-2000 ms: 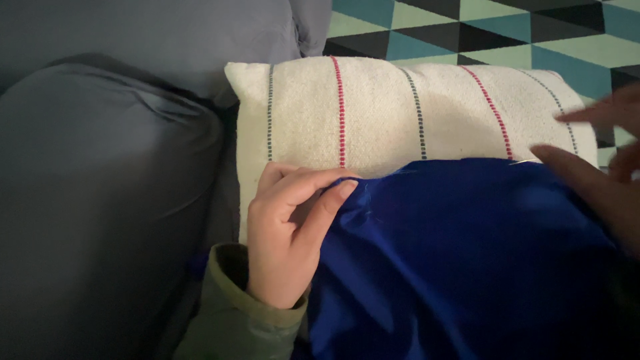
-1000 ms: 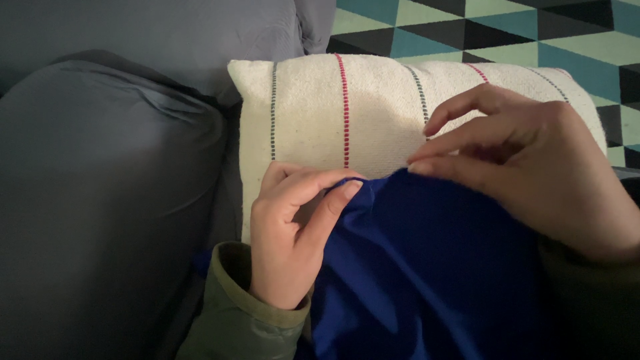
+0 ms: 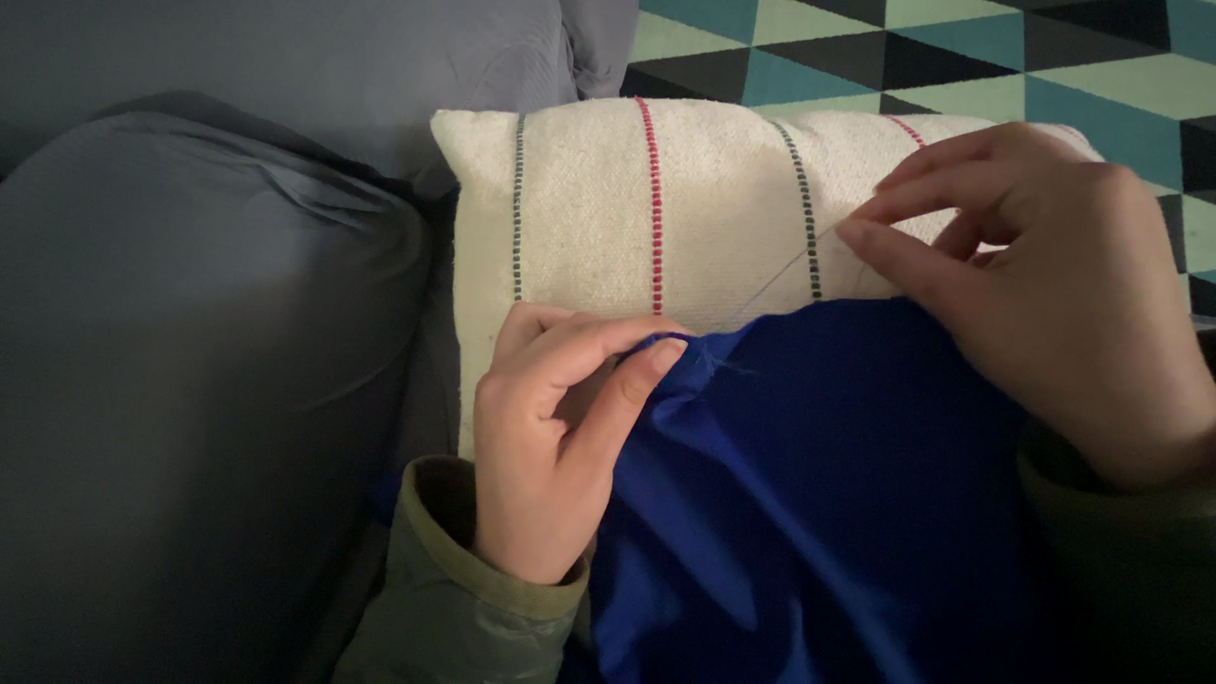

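My left hand [image 3: 570, 418] pinches the upper edge of a blue cloth [image 3: 817, 427] between thumb and fingers. Loose thread ends show on the cloth just beside that thumb. Up and to the right, my right hand [image 3: 1035, 256] has its thumb and index fingertips pressed together on a thin thread [image 3: 784, 280], which slants down toward the cloth's edge near my left hand. Whether a needle is between those fingertips cannot be told. Beneath the cloth and both hands lies a cream woven cushion [image 3: 579, 209] with red and dark stitched stripes.
Grey upholstery or cushions [image 3: 190, 332] fill the left side and rise behind the cushion's left corner. Past the cushion, at the upper right, is a rug [image 3: 950, 57] with a triangle pattern in teal, black, grey and pale green.
My right hand came in from the right to the cloth's edge, then moved up and right from it, with the thread now stretched out. My left hand keeps its pinch.
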